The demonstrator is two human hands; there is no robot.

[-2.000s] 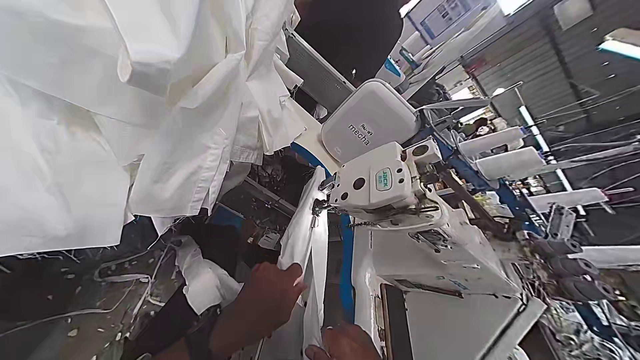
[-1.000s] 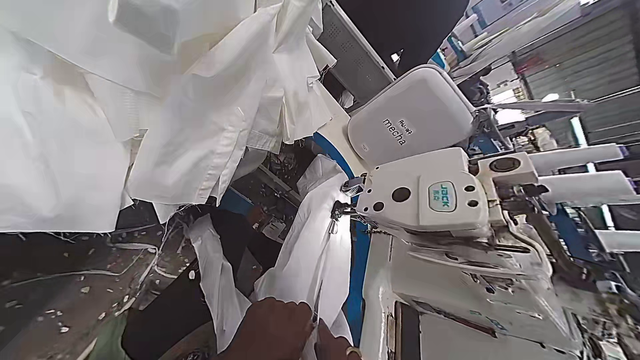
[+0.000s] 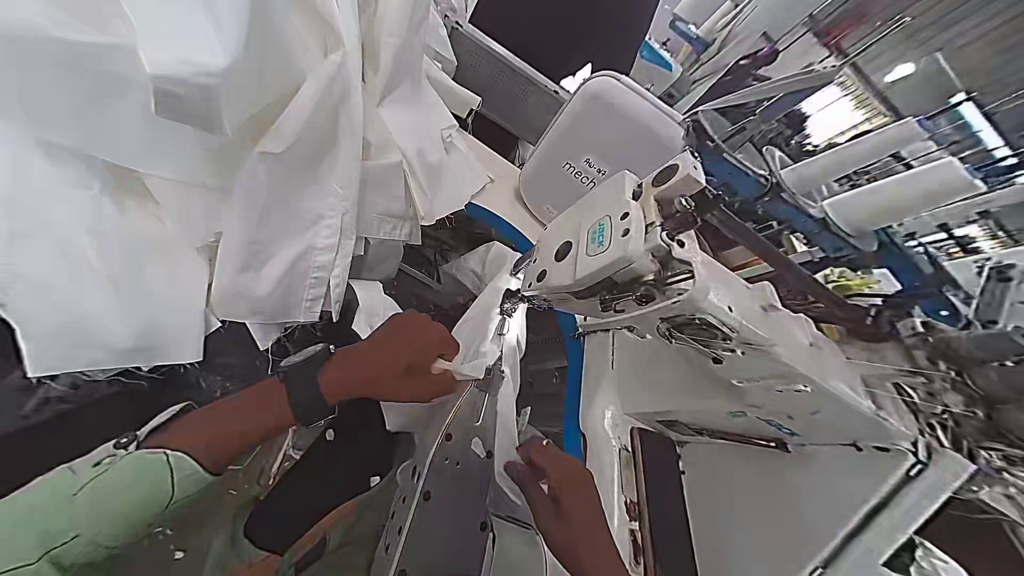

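Note:
White fabric (image 3: pixel 478 328) runs under the needle area of a white Jack sewing machine (image 3: pixel 588 236). My left hand (image 3: pixel 396 358), with a dark watch on its wrist, is closed on the fabric's edge just left of the needle area. Lower and to the right, my right hand (image 3: pixel 556 488) has thumb and fingers at a narrow white fabric strip (image 3: pixel 507 432); the fingertips look pinched on it. A metal guide (image 3: pixel 486 384) lies between the two hands, on the machine's arm (image 3: pixel 448 496), which has several small holes.
Large white fabric pieces (image 3: pixel 280 176) hang at upper left. A light grey case (image 3: pixel 600 136) bearing writing stands behind the machine head. White thread cones (image 3: pixel 904 196) are on a rack at right. A blue table edge (image 3: pixel 571 384) curves beside the needle area.
My hands were close together at the fabric's lower end one second ago; now they are apart, the left one up beside the needle area. The machine's arm and guide have come into sight. The view has shifted.

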